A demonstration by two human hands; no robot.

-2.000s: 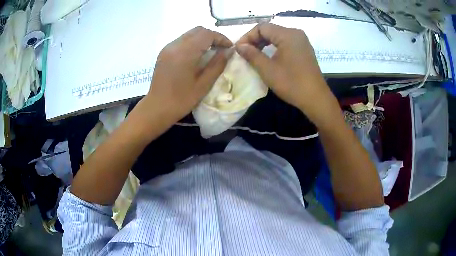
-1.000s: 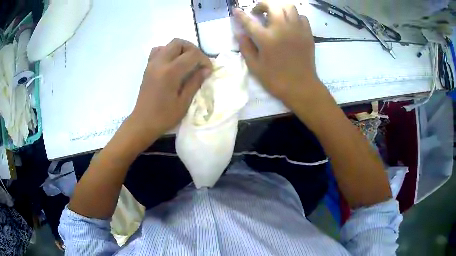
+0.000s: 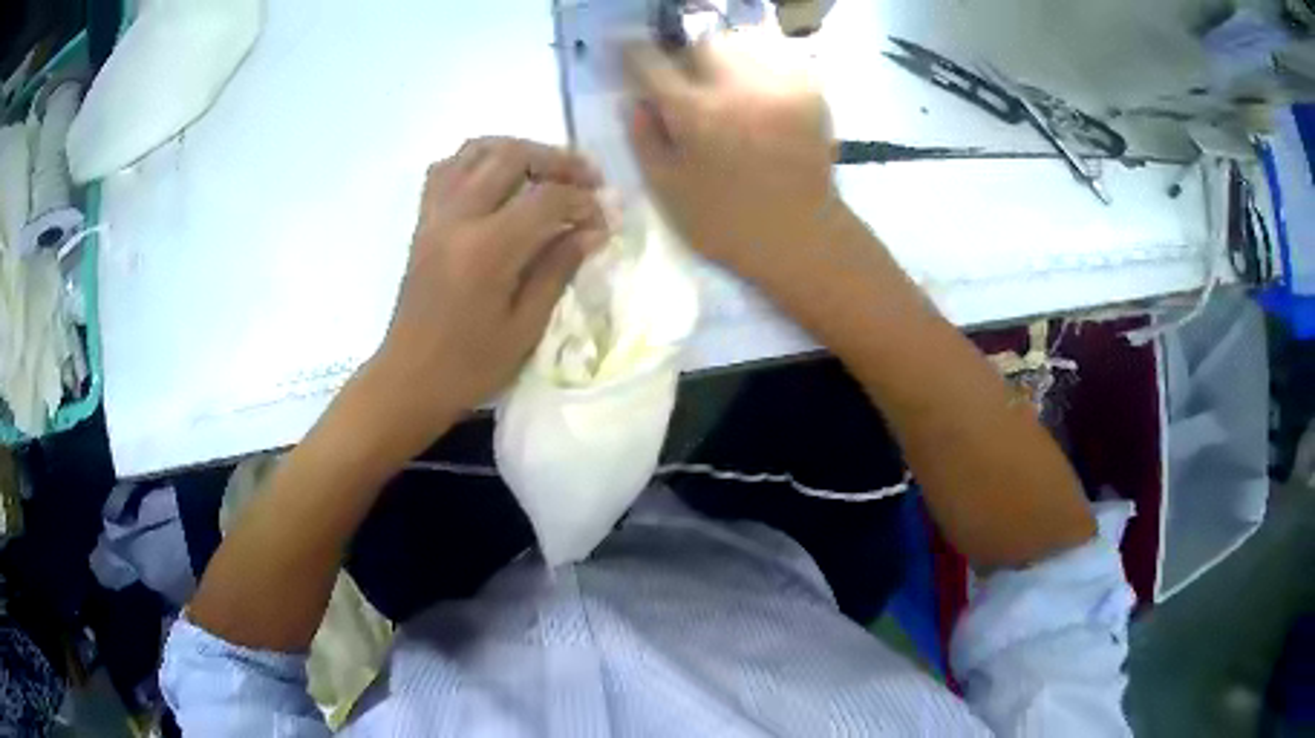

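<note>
The cream-white cup-shaped workpiece (image 3: 591, 433) hangs over the table's front edge, its narrow end down towards my shirt and its folded opening facing up. My left hand (image 3: 505, 260) pinches its upper left rim between the fingertips. My right hand (image 3: 728, 159) is blurred, above the table just below the machine's needle area (image 3: 700, 18). Its fingers are partly washed out by bright light, and I cannot tell whether they hold anything. The upper edge of the workpiece lies close to my right hand.
Dark thread snips (image 3: 959, 79) and a metal tool (image 3: 1064, 147) lie on the white table (image 3: 274, 289) at right. A flat white piece (image 3: 159, 87) lies at upper left, near a green basket (image 3: 93, 325). A translucent bin (image 3: 1211, 447) stands at lower right. A pale cord (image 3: 837, 493) crosses my lap.
Since the first frame my hands have parted and the workpiece has extended down over the table edge. In the last second my right hand has moved slightly left and down.
</note>
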